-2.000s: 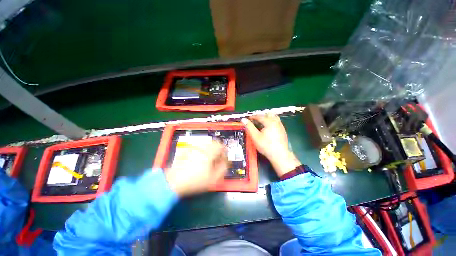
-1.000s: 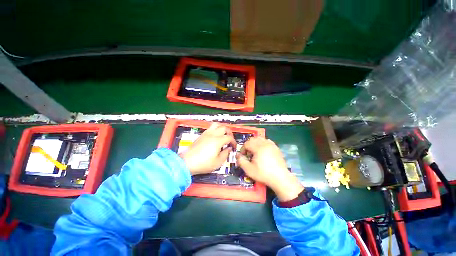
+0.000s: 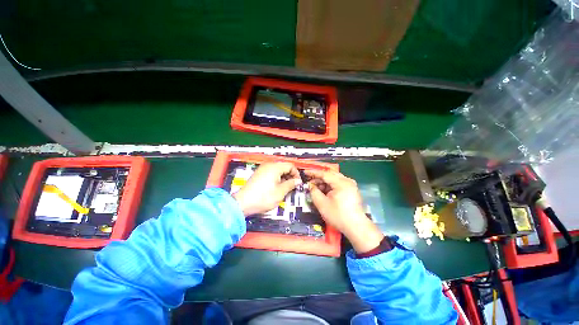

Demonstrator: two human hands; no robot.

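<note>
An opened tablet [image 3: 289, 226] lies in a red foam frame [image 3: 286, 244] on the green bench in front of me. My left hand [image 3: 270, 187] and my right hand [image 3: 336, 202] meet above its upper right part. The fingertips of both hands pinch a tiny pale component [image 3: 303, 186]; its exact shape is too small to tell. My hands hide part of the white battery and the board. A strip of yellow tape [image 3: 239, 181] shows left of my left hand.
Another framed tablet [image 3: 58, 198] lies left, and one [image 3: 272, 104] beyond the white strip. On the right are a brown block [image 3: 415, 176], yellow pieces [image 3: 429, 223], a round tin [image 3: 468, 218], a clear sheet [image 3: 374, 202] and plastic bags [image 3: 508, 89]. A blue sleeve shows far left.
Two seconds ago my right hand rested at the frame's upper right corner; now both hands' fingertips meet over the tablet. The far tablet has shifted right in the view.
</note>
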